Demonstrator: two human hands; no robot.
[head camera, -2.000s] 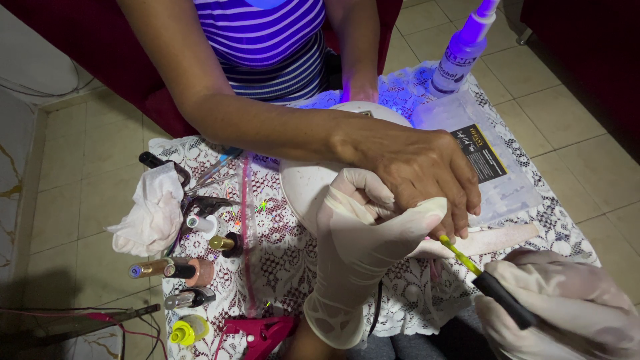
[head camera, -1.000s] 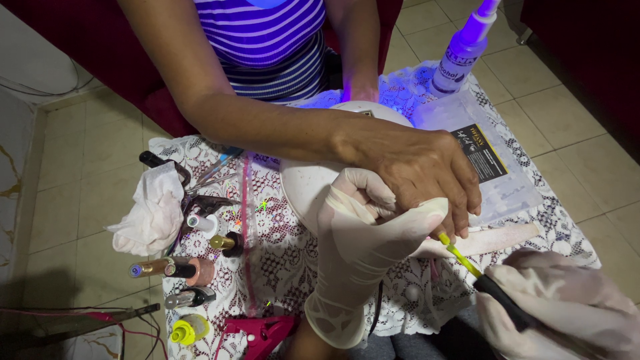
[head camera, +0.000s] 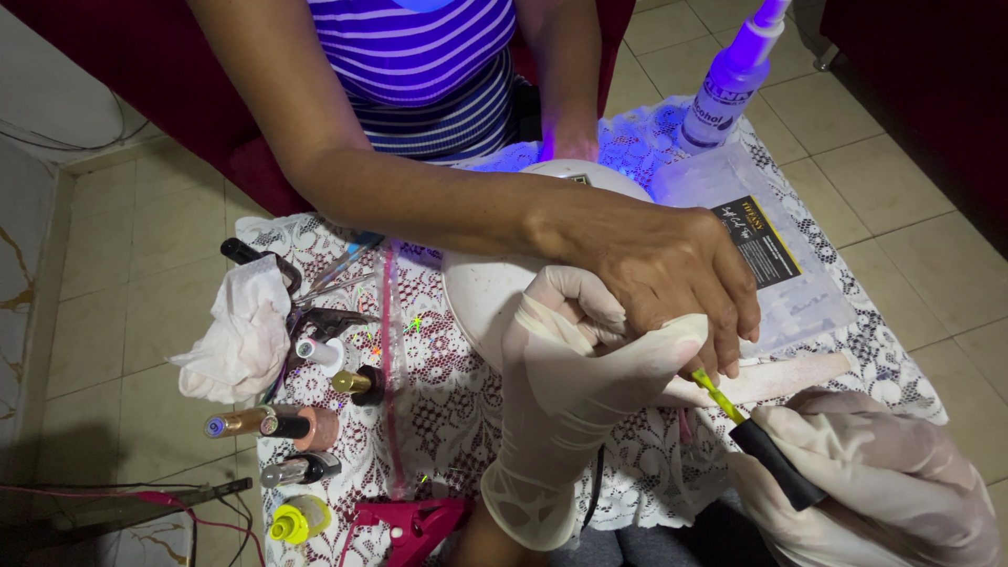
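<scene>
My left hand (head camera: 583, 354), in a white glove, is closed around a finger of another person's hand (head camera: 669, 268), which lies palm down over a round white nail lamp (head camera: 480, 303). Between the fingers of my gloved right hand (head camera: 858, 472) is the black cap of a nail polish brush (head camera: 776, 465). Its yellow-green bristles (head camera: 701, 378) are at a fingertip of that person. An open yellow polish bottle (head camera: 299, 520) stands at the lower left of the table. Below the person's fingers lies a pale nail file (head camera: 795, 378).
Several polish bottles (head camera: 303, 429), a crumpled white wipe (head camera: 236, 339) and a pink clip-like object (head camera: 409, 531) lie on the lace tablecloth (head camera: 449, 441). An alcohol bottle (head camera: 720, 98) stands at the back right beside a clear plastic case with a black label (head camera: 803, 307).
The brush in my right hand has shifted slightly at the person's fingertip. My left hand has kept its hold on the finger.
</scene>
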